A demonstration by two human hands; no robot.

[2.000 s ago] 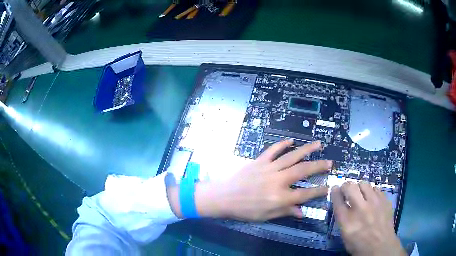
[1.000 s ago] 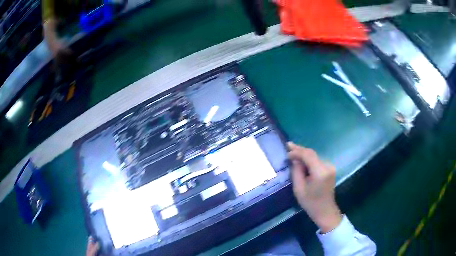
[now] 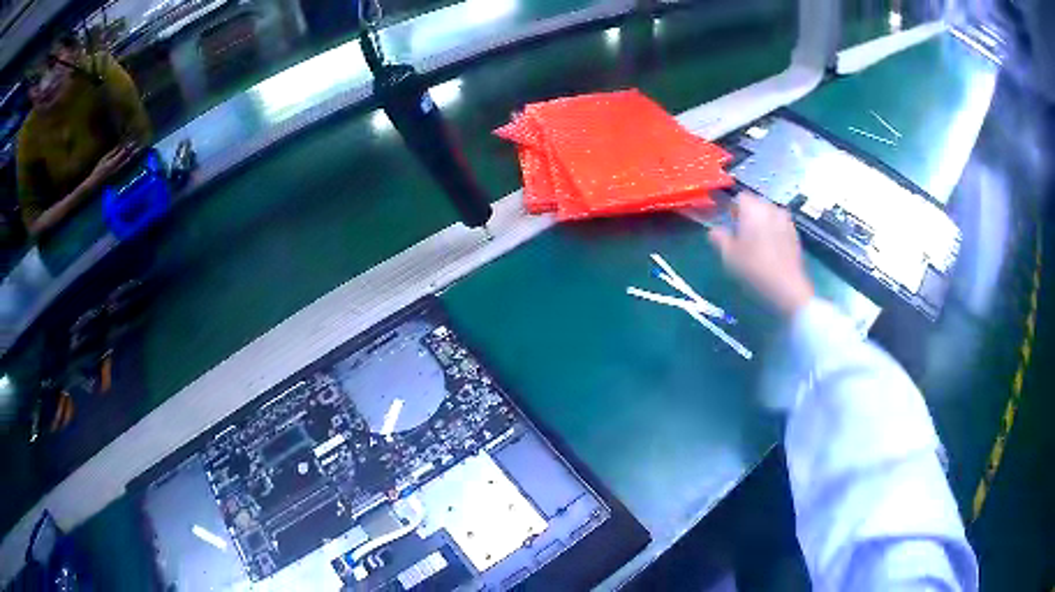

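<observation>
My right hand (image 3: 764, 249) is stretched out to the right, between the red-orange bubble bags (image 3: 619, 150) and a second laptop base (image 3: 850, 202). Its fingers are blurred, and I cannot tell whether they hold anything. My left hand is out of the picture. The first laptop base (image 3: 555, 468) lies at the lower left, cut off by the bottom edge, with a black mainboard (image 3: 289, 463) and a white ribbon cable (image 3: 393, 534) in it. Two crossed loose ribbon cables (image 3: 683, 303) with blue ends lie on the green bench.
A black electric screwdriver (image 3: 434, 145) hangs over the pale rail (image 3: 289, 312). A blue parts bin (image 3: 49, 561) is partly cut off at the lower left. A person (image 3: 81, 139) is across the rail at a blue box (image 3: 137, 197). More strips (image 3: 873, 135) lie at the far right.
The view has swung right. My right hand has left the first base's right edge and reached out to the far right. My left hand, at the base's left edge before, has gone out of view.
</observation>
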